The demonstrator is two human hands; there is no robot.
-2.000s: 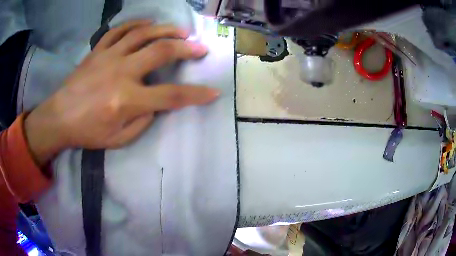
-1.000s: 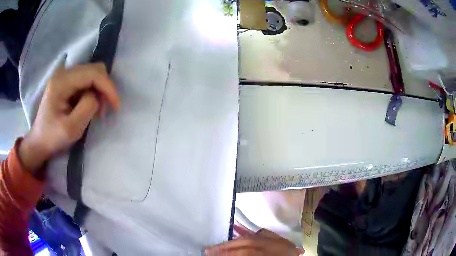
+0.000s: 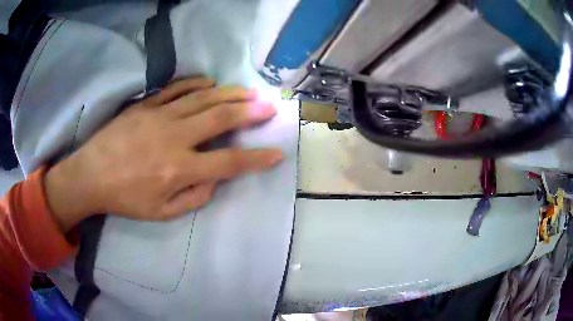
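Note:
A pale grey garment panel (image 3: pixel 239 232) lies over the left part of the machine table, its straight dark-edged side running down the middle. A dark strip (image 3: pixel 161 53) crosses it, and a thin stitched line with a rounded corner shows below my hand. My left hand (image 3: pixel 169 150) lies on the panel, palm down with fingers spread, fingertips near the bright lamp spot. The sewing machine head (image 3: pixel 402 56) covers the upper right. The needle area is lost in glare. My right hand is not in view.
Dark red snips (image 3: pixel 488 177) with a grey cloth tail lie on the beige machine bed (image 3: pixel 339 157), right of the panel. Red ring handles show partly behind the machine head. Pale crumpled cloth (image 3: pixel 534 288) is at the lower right. A blue basket (image 3: pixel 53 304) is at the lower left.
My left hand has gone from loosely curled to flat with fingers spread, farther right on the panel. My right hand has left the bottom edge. The machine head has come into view.

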